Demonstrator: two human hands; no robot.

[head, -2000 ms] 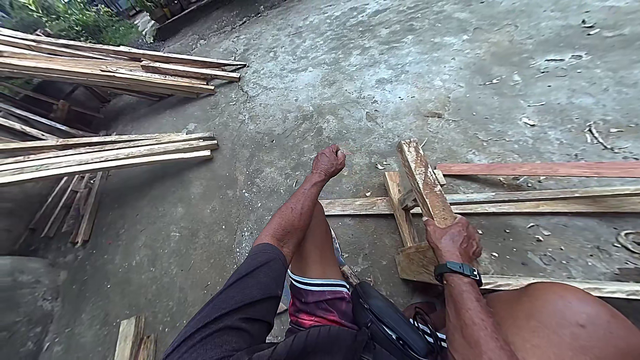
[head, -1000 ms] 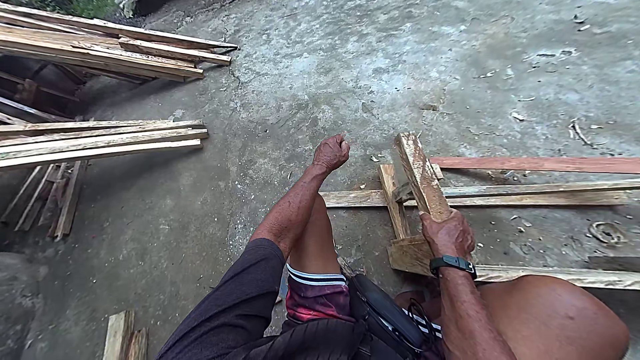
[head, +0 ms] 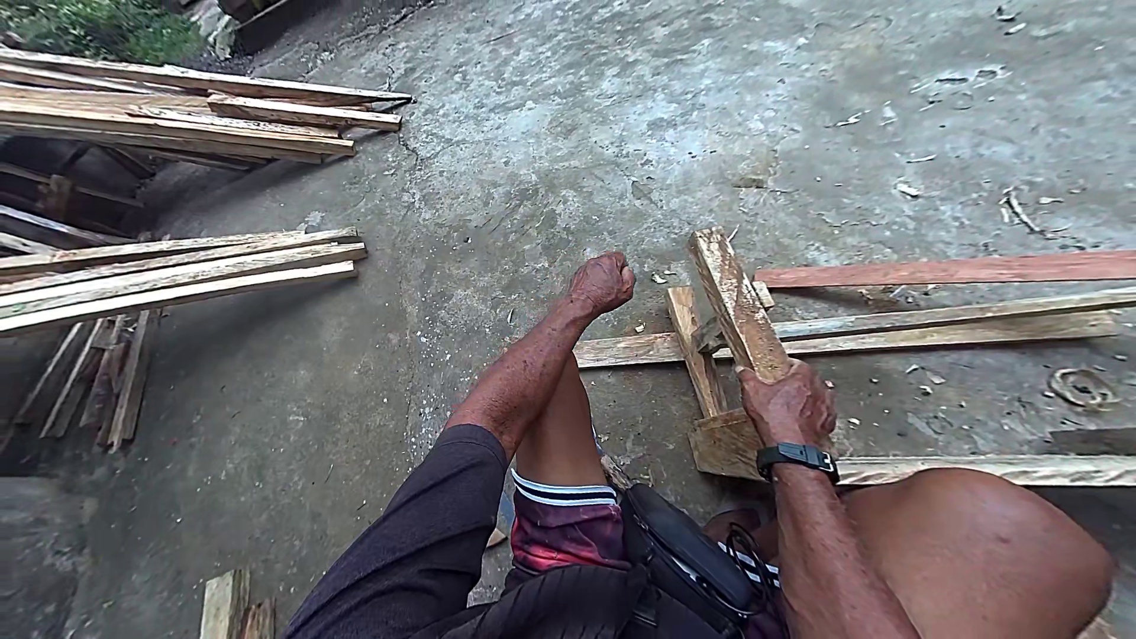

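My right hand [head: 790, 404], with a dark wrist band above it, grips the near end of a short wooden block [head: 738, 302]. The block slants up and away above a narrow upright-lying wood strip [head: 697, 351] and a wider wood piece [head: 728, 444]. My left hand [head: 603, 282] is closed in a fist over my left knee, left of the block; nothing is seen in it. Under and right of the block lie long wood strips [head: 941, 333]. A reddish board [head: 958, 269] lies just beyond them.
Stacked long timber [head: 177, 111] juts in at the upper left, with more strips [head: 177, 275] below it and short offcuts [head: 124, 382] under those. Wood stubs [head: 224, 603] stand at the lower left. A coiled strip [head: 1083, 388] and shavings lie on the concrete at right.
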